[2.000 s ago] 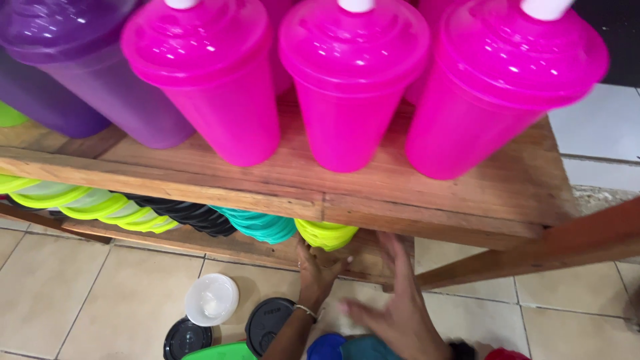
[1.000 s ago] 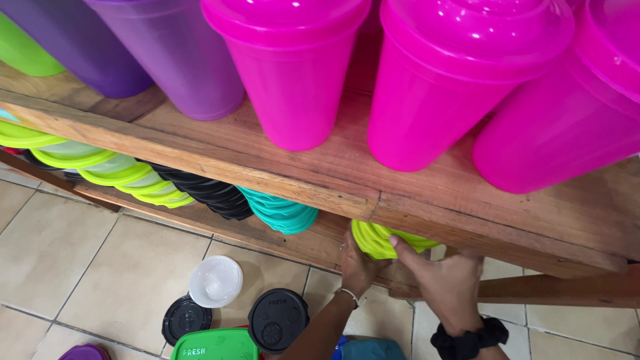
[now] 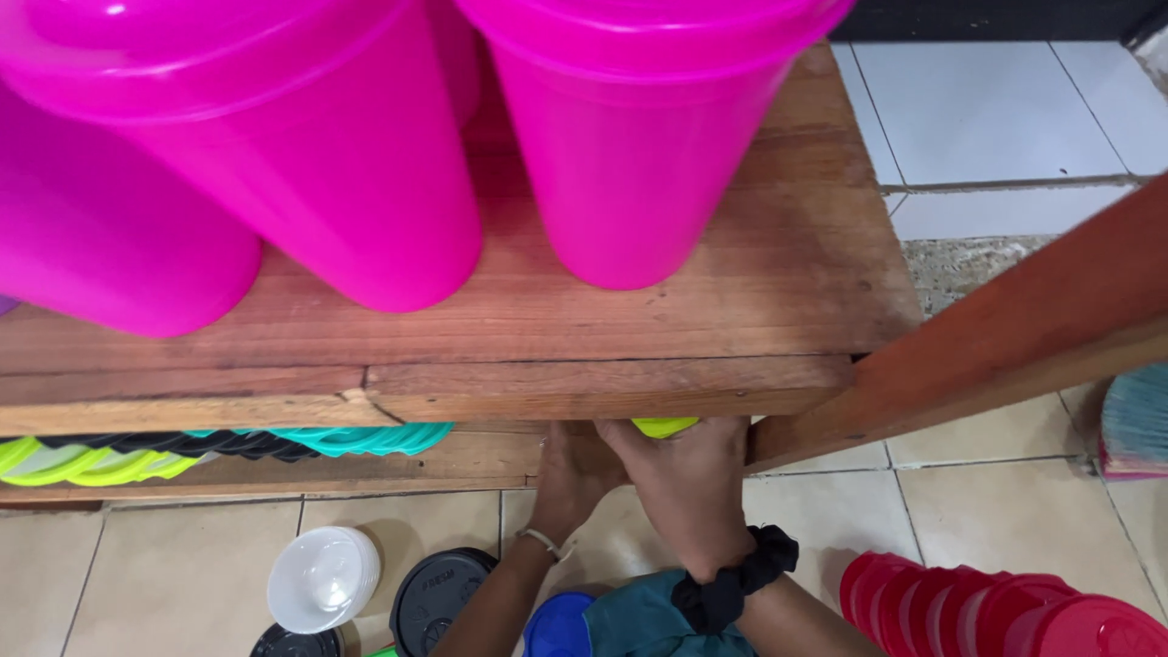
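Both of my hands reach under the front edge of the upper wooden shelf [image 3: 593, 388]. My right hand [image 3: 689, 484], with a black scrunchie [image 3: 730, 579] at the wrist, is on a lime-green plastic piece [image 3: 664, 426], mostly hidden by the hand and the shelf. My left hand [image 3: 575, 484], wearing a thin bracelet, is just left of it; its fingertips are hidden under the shelf, so its hold cannot be told. To the left, on the lower shelf, turquoise lids [image 3: 383, 440], black lids [image 3: 265, 445] and lime-green lids [image 3: 137, 465] lean in a row.
Large pink lidded tumblers [image 3: 630, 164] stand on the upper shelf. A slanted wooden leg [image 3: 985, 338] is at the right. On the tiled floor are white bowls [image 3: 315, 584], a black lid [image 3: 438, 593], a blue lid [image 3: 558, 625], a stack of red containers [image 3: 985, 607] and a broom's bristles [image 3: 1136, 420].
The lime-green piece, beside the turquoise lids two seconds ago, is now farther right along the lower shelf, with my hands at it. The view has shifted right.
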